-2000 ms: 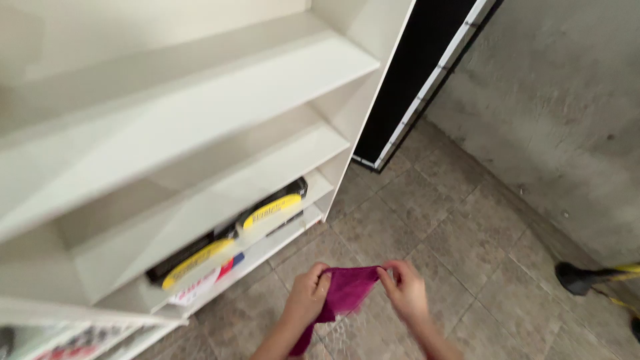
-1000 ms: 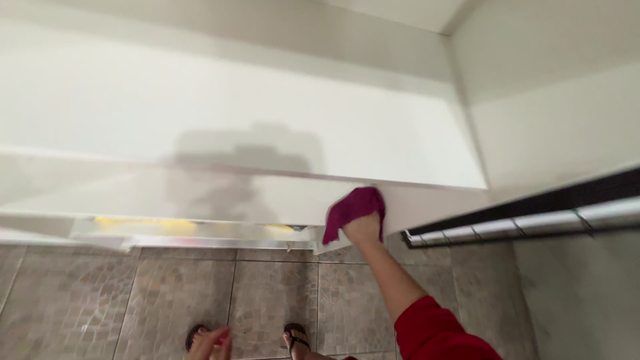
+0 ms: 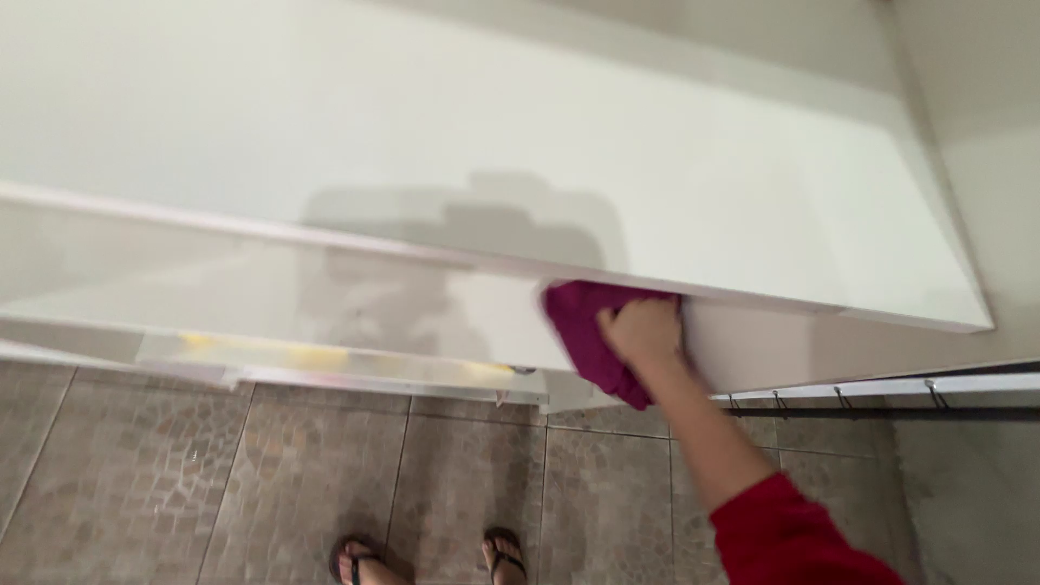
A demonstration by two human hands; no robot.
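Observation:
My right hand (image 3: 646,333) is closed on a magenta cloth (image 3: 589,341), just under the front edge of the upper white shelf board (image 3: 650,187). The cloth lies over or against the lower white shelf board (image 3: 504,317); exact contact is blurred. Part of the cloth hangs past the lower board's front edge. The fingertips are partly hidden by the cloth and the hand itself. A red sleeve covers the forearm. My left hand is out of view.
The shelf unit's side panel (image 3: 975,162) rises at the right. Below it runs a black and white frame with hooks or ties (image 3: 853,396). Yellow items (image 3: 317,356) show on a low shelf. Two sandalled feet stand on the tiled floor (image 3: 325,455).
Two seconds ago both hands held the cloth over the floor; now only my right hand has it, at the shelf. My left hand, low in view one second ago, has left the picture.

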